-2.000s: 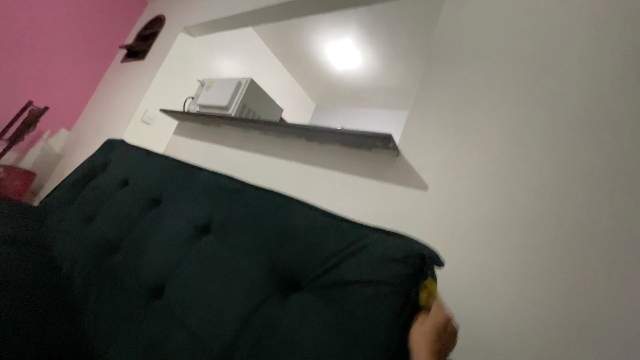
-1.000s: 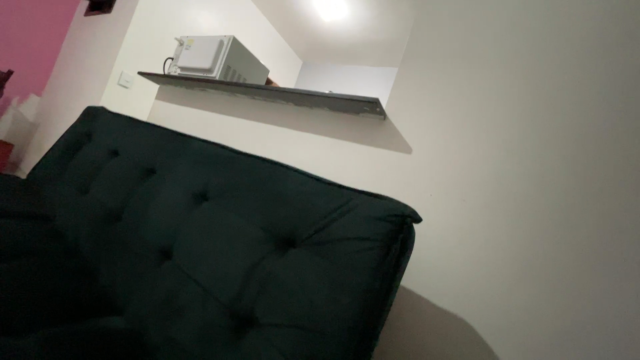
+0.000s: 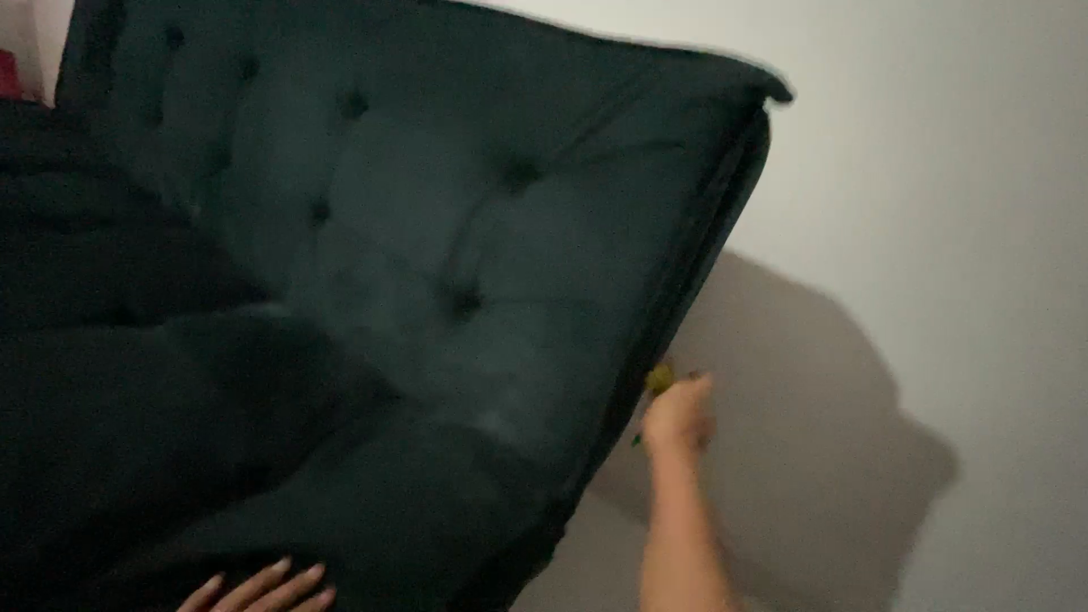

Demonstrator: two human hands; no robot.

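A dark green tufted sofa, its backrest [image 3: 408, 187] tilted in view, fills the left and middle. At the backrest's right side edge, my right hand [image 3: 680, 416] is closed around a small yellow object [image 3: 660, 378]; its kind is too blurred to tell, and a bit of green shows below the fingers. My left hand [image 3: 263, 591] lies at the bottom edge of the view, over the sofa seat [image 3: 340, 510], fingers slightly apart. Its palm is out of view, and I cannot tell whether it touches the fabric.
A pale wall [image 3: 960, 212] rises behind and to the right of the sofa, with a broad shadow on it. A small red thing [image 3: 8, 75] shows at the far upper left. The sofa's seat joins the backrest along a dark crease.
My right hand, near the backrest's top corner two seconds ago and out of view one second ago, is now lower along the side edge. My left hand has come into view. The view has tilted down.
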